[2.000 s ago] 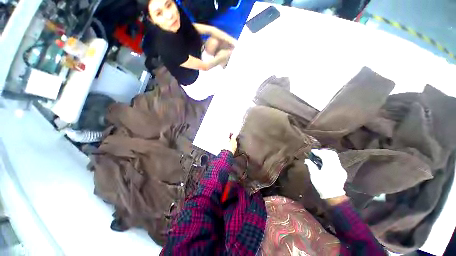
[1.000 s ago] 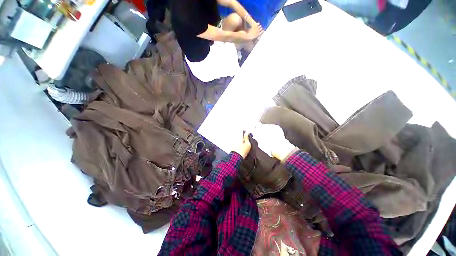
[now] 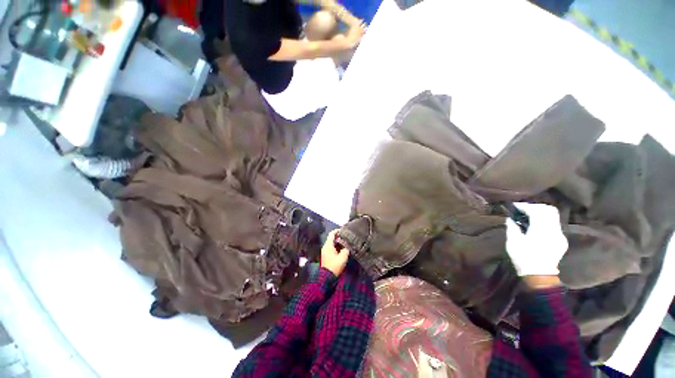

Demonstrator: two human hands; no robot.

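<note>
Brown trousers point(image 3: 414, 203) lie crumpled over the near part of the white table point(image 3: 488, 66), their waistband edge closest to my body. My bare left hand point(image 3: 335, 253) grips the waistband end at the table's near left corner. My right hand point(image 3: 536, 240), in a white glove, is over the trousers to the right. It holds a small dark tool point(image 3: 515, 215), likely thread snips, whose tip points up and left; its rear part is hidden in the glove.
A large heap of brown trousers point(image 3: 215, 199) lies left of the table. A person in black point(image 3: 260, 44) sits at the table's far left side, forearms by the edge. A cluttered white bench point(image 3: 92, 81) is at the upper left. More brown cloth point(image 3: 629, 192) covers the table's right side.
My right hand has moved from beside my left hand out to the right, and the dark tool shows again. The trousers' front part lies flatter. My left hand has shifted down and left.
</note>
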